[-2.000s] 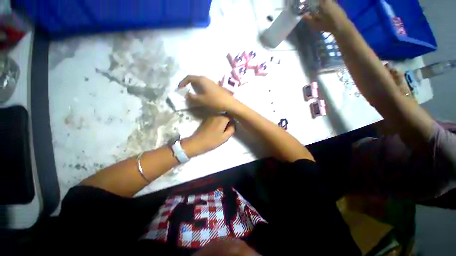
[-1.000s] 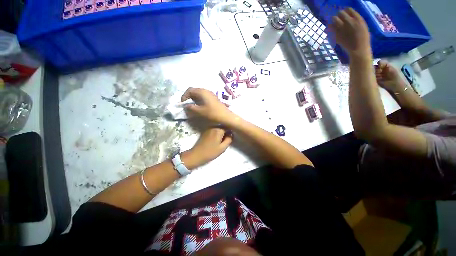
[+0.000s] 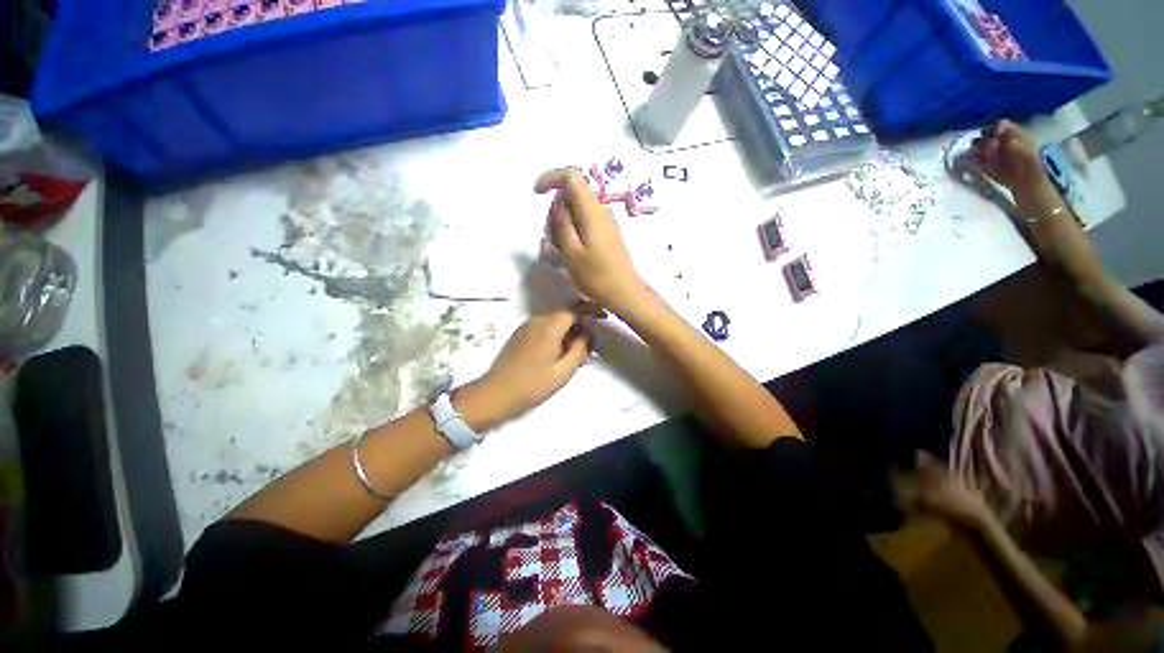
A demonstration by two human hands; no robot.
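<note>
My left hand (image 3: 543, 362), with a white watch on its wrist, rests low over the table with its fingertips together. A small dark patch shows at the fingertips; I cannot tell what it is. My right hand (image 3: 590, 245) is just above it, fingers bent, beside several pink mini cameras (image 3: 636, 200), some showing round lenses. Whether it holds anything is hidden. A pale sheet (image 3: 479, 262) with a thin dark lower edge lies left of my right hand. A black-bordered screen window (image 3: 675, 172) lies beyond the cameras.
Two pink cameras (image 3: 799, 276) lie screens up at the right, near a black cluster of scraps (image 3: 716, 325). A whitish bottle (image 3: 683, 89), a parts tray (image 3: 811, 153) and two blue crates (image 3: 294, 102) stand at the back. Another person's hand (image 3: 1008, 156) is at the right.
My right hand has left the pale sheet and moved up and right to the pink cameras. My left hand has barely moved. The other person's arm has drawn back from the tray.
</note>
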